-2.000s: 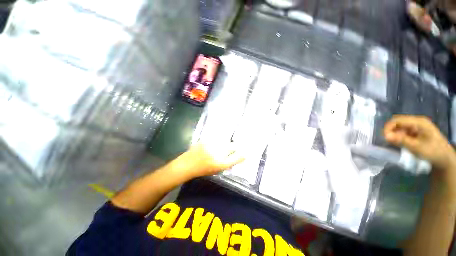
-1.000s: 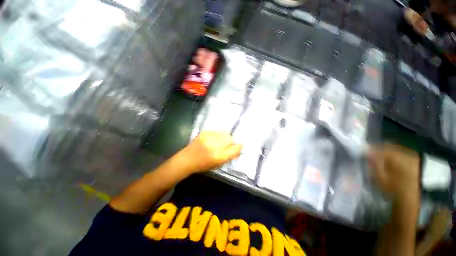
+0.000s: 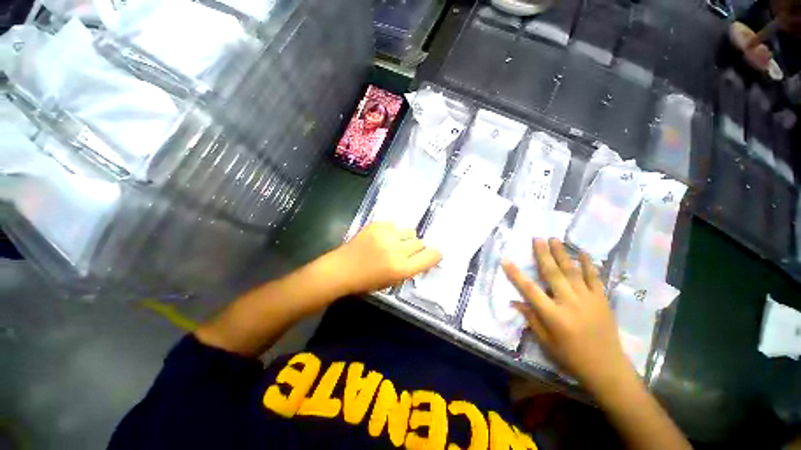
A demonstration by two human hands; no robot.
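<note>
A clear blister tray (image 3: 657, 373) lies in front of me with white bagged products in two rows of pockets. My left hand (image 3: 386, 257) is at the tray's near left side, fingers curled over the pouches there; whether it grips anything is hidden. My right hand (image 3: 569, 303) lies palm down with fingers spread on a white pouch (image 3: 537, 230) in the near row, covering part of it. A pouch (image 3: 464, 224) between my hands has its loose end over the far row. Another pouch (image 3: 606, 211) sits in the far row at right.
A tall tray stack (image 3: 237, 180) with white pouches stands at left. A smartphone (image 3: 370, 128) lies on the green top between stack and tray. Dark-looking trays (image 3: 562, 88) lie beyond. A white piece (image 3: 780, 329) lies at far right. Another person's hand (image 3: 751, 48) shows at top right.
My right hand has moved left from the tray's right side onto the near-row pouches, its fingers now spread. My left hand has stayed near the same place.
</note>
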